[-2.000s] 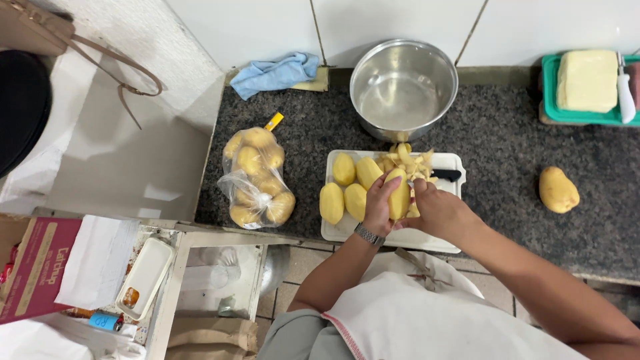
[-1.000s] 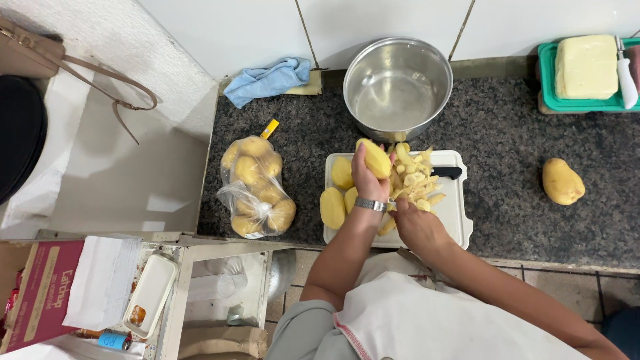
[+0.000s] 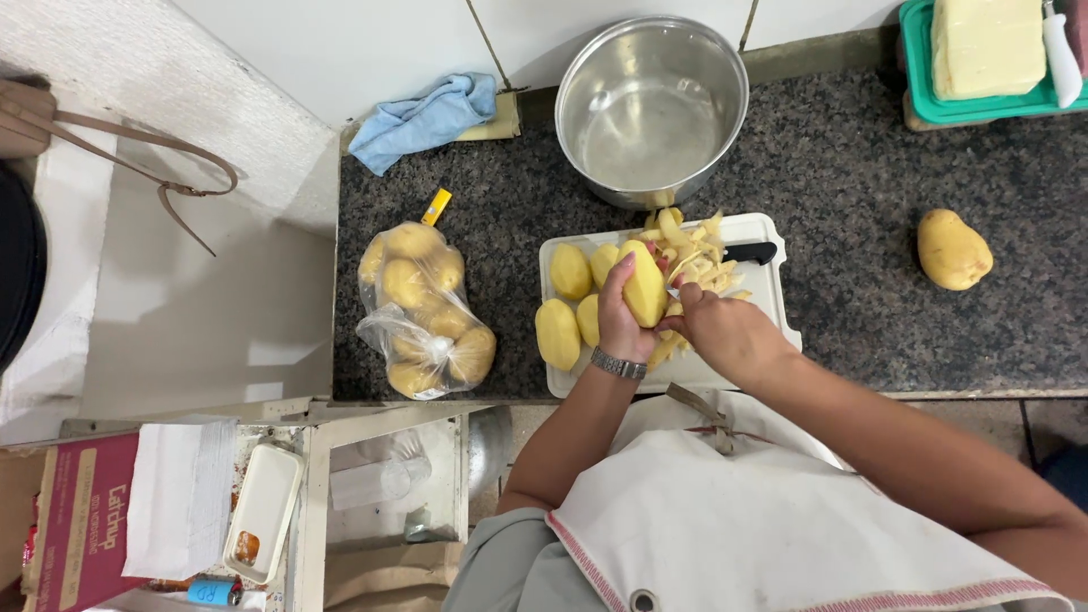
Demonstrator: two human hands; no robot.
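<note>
My left hand grips a peeled potato over a white cutting board. Close against the potato's right side, my right hand is closed on a small tool, mostly hidden by the fingers; its kind cannot be told. Several peeled potatoes lie on the board's left part. Potato peels are heaped behind and beside my hands, and a black-handled knife lies by them at the right. An unpeeled potato rests on the granite counter farther right.
A steel pot stands behind the board. Left of it are a plastic bag of potatoes, a yellow object and a blue cloth. A green tray with a pale yellow block and a white-handled knife stands back right.
The potato in my left hand was raised nearer the pot one second ago and is now lower. My right hand has moved up from the board's front edge to the potato.
</note>
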